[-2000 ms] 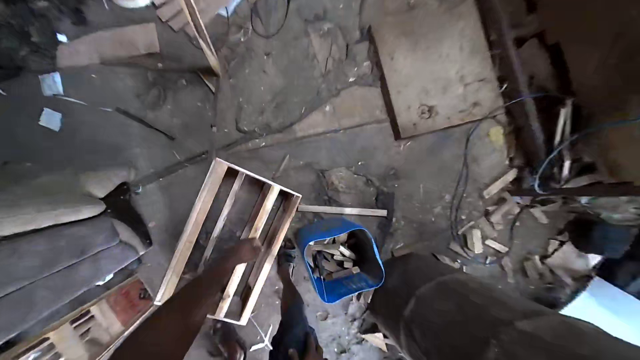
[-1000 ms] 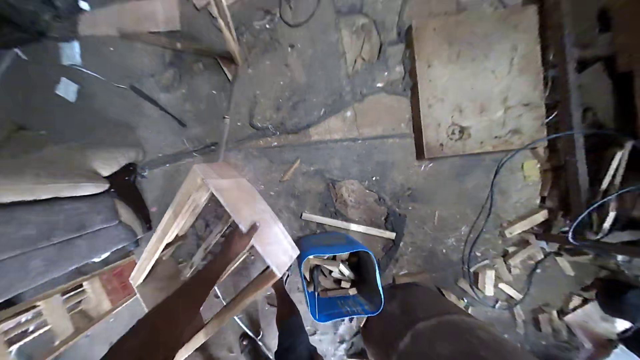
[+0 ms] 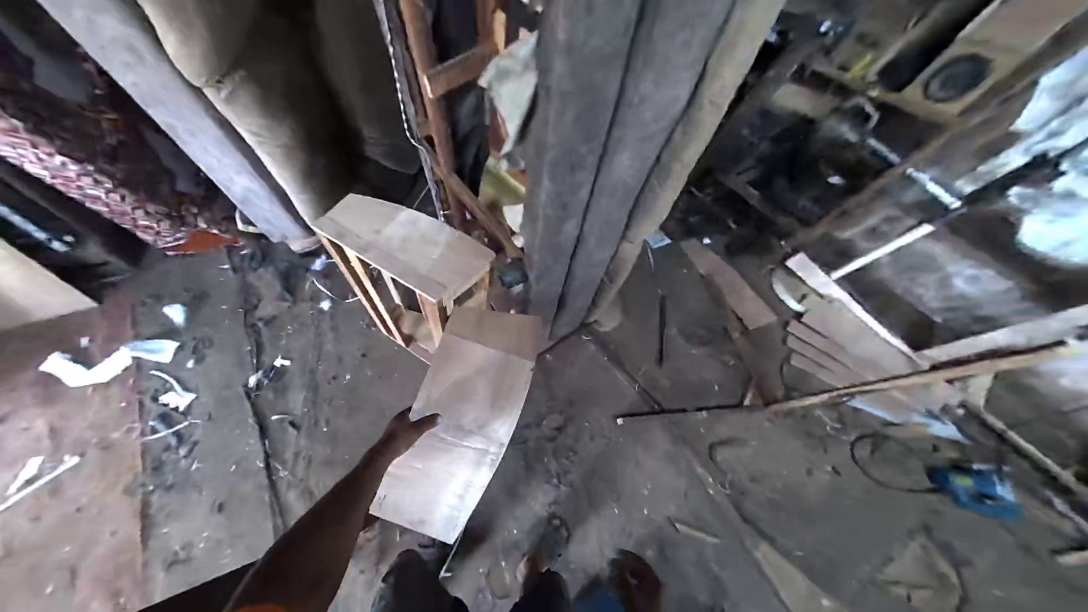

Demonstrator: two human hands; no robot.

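A wooden frame faced with a long thin plywood panel (image 3: 459, 416) stands tilted at the lower middle. My left hand (image 3: 412, 429) grips the panel's left edge, with the thumb on its face and the fingers hidden behind. Just behind the panel's far end is another wooden frame, topped by a plywood sheet (image 3: 408, 242), its slats showing beneath. Whether the two frames touch cannot be told. My right hand is not in view.
Upholstered grey cushions (image 3: 612, 153) stand upright beyond the panel. A long wooden strip (image 3: 850, 391) and plywood pieces (image 3: 850, 340) lie to the right, near a blue power tool (image 3: 973, 489). White scraps (image 3: 110, 361) litter the floor at left.
The view has swung far to the left. The slatted frame held before has been turned, so its plywood face now shows. The blue bin has left the view.
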